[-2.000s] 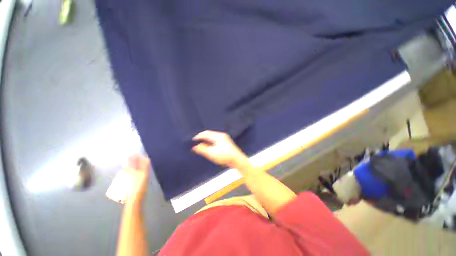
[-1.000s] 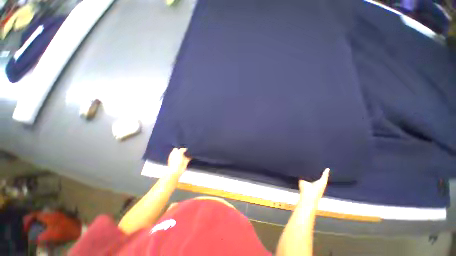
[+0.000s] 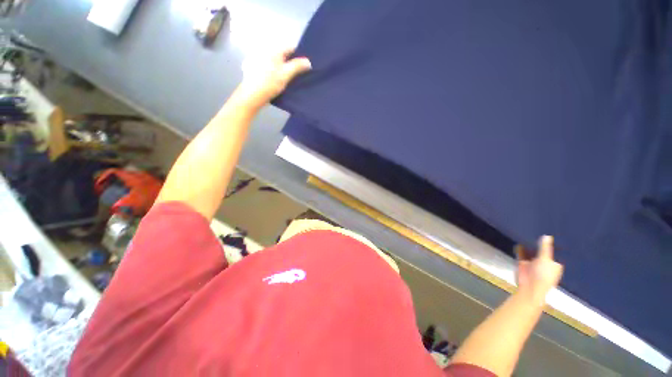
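Observation:
Dark navy fabric (image 3: 457, 96) covers the right and upper part of the view. My left hand (image 3: 276, 76) grips the fabric's left corner, thumb on top. My right hand (image 3: 539, 272) holds the near edge further right, thumb up. Between my hands the top ply's edge is lifted, with a dark gap over the navy fabric beneath. A white strip (image 3: 346, 175) shows beyond the near edge. A yellow-tan wooden strip (image 3: 413, 235) lies beside it, nearer to me.
The grey table (image 3: 158, 70) extends to the upper left. A small brown and whitish weight (image 3: 214, 26) and the end of a white roll (image 3: 112, 13) lie on it. A red-orange item (image 3: 133, 190) and clutter are at the left, below the table.
The view has turned and shifted. Both hands are still on the fabric's near edge, which is now raised, and my left hand is at its corner.

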